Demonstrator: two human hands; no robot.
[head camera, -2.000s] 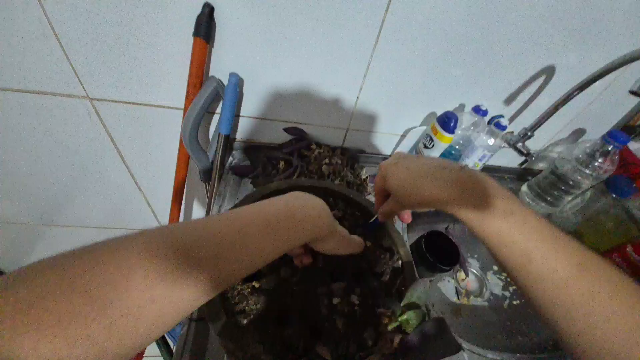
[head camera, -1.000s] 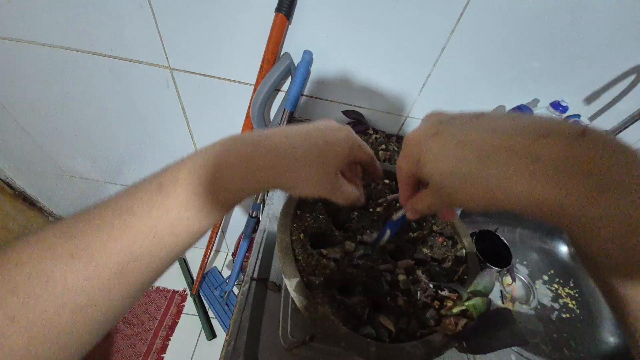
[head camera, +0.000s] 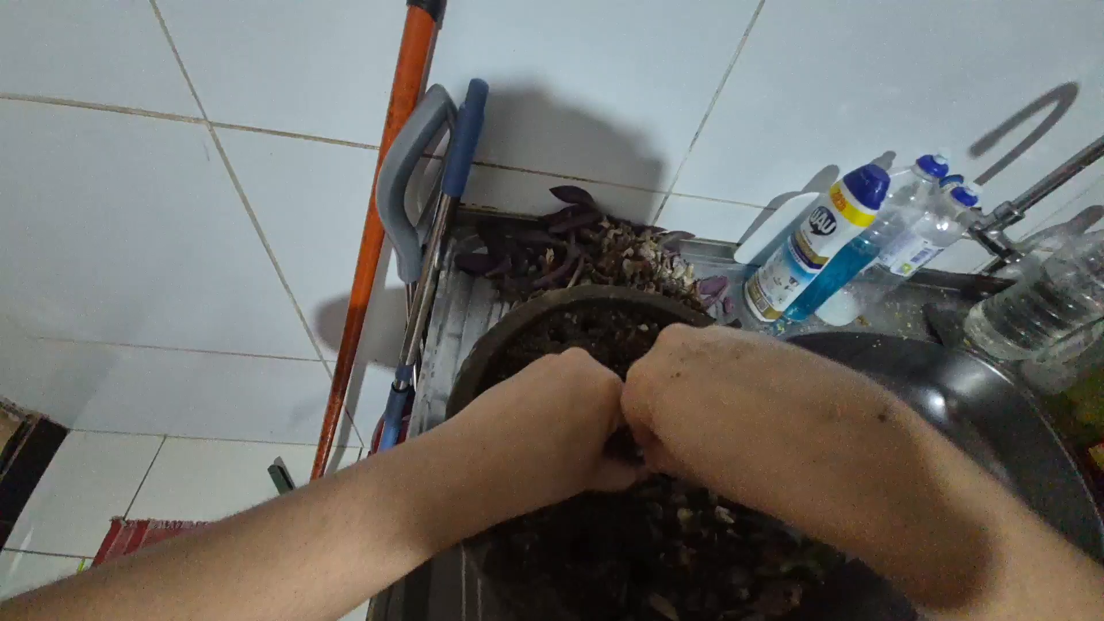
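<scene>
A large round plant pot (head camera: 500, 345) filled with dark soil (head camera: 638, 552) stands on a ribbed metal drainboard. Over the soil, near the middle of the pot, my left hand (head camera: 569, 423) has its fingers pointing down and in, hidden behind its back. Close against it, my right hand (head camera: 690, 405) is bent down the same way, and its fingertips and anything in them are hidden. Behind the pot's far rim lies a heap of purple-leaved plant cuttings (head camera: 595, 246) with dry leaves.
A black basin (head camera: 940, 405) is at the right, with an aerosol can (head camera: 815, 246), plastic bottles (head camera: 1035, 302) and a metal faucet (head camera: 1026, 203) around it. Against the tiled wall lean an orange pole (head camera: 371, 250) and a blue-handled pole (head camera: 464, 138). A red mat (head camera: 138, 539) lies on the floor.
My hands, apart over the soil in both earlier frames, are now together. The blue object at my right hand one second ago is out of sight. The view has shifted.
</scene>
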